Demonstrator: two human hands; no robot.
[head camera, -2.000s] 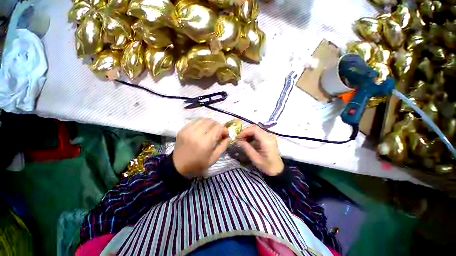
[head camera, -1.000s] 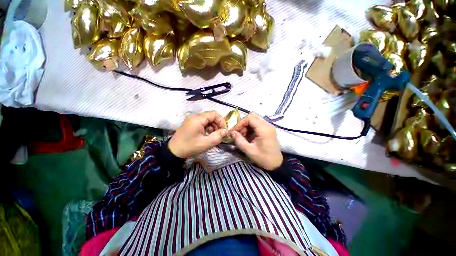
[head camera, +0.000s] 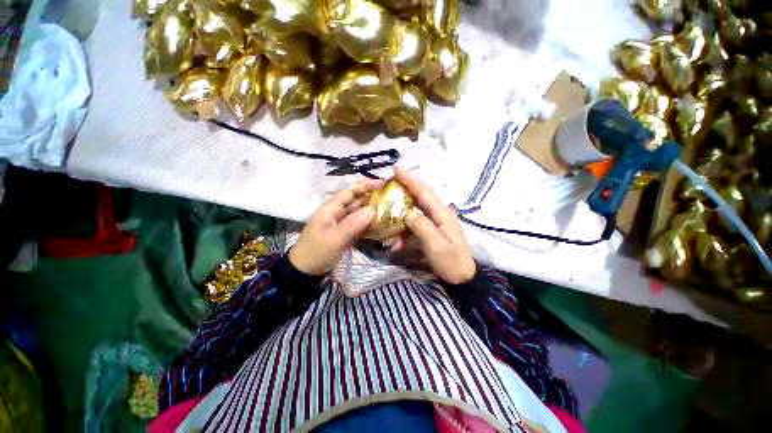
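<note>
A shiny, plump gold bud ornament (head camera: 390, 209) is held between both my hands over my lap, at the table's front edge. My left hand (head camera: 332, 227) grips its left side with thumb and fingers. My right hand (head camera: 437, 232) grips its right side, fingers along the top and thumb in front. The underside of the piece is hidden by the fingers. Both hands are bare.
A gold ornament pile (head camera: 355, 100) lies on the table (head camera: 127, 161). Black snips (head camera: 362, 163), a power cord (head camera: 533, 234) and a white strip (head camera: 493, 167) lie nearer. The teal glue gun (head camera: 631, 162) rests in its holder (head camera: 573, 137). Loose gold petals (head camera: 237, 269) are low left.
The small gold piece at my fingertips now shows as a larger, rounded bud. My hands have opened wider around it, with the right fingers now over its top.
</note>
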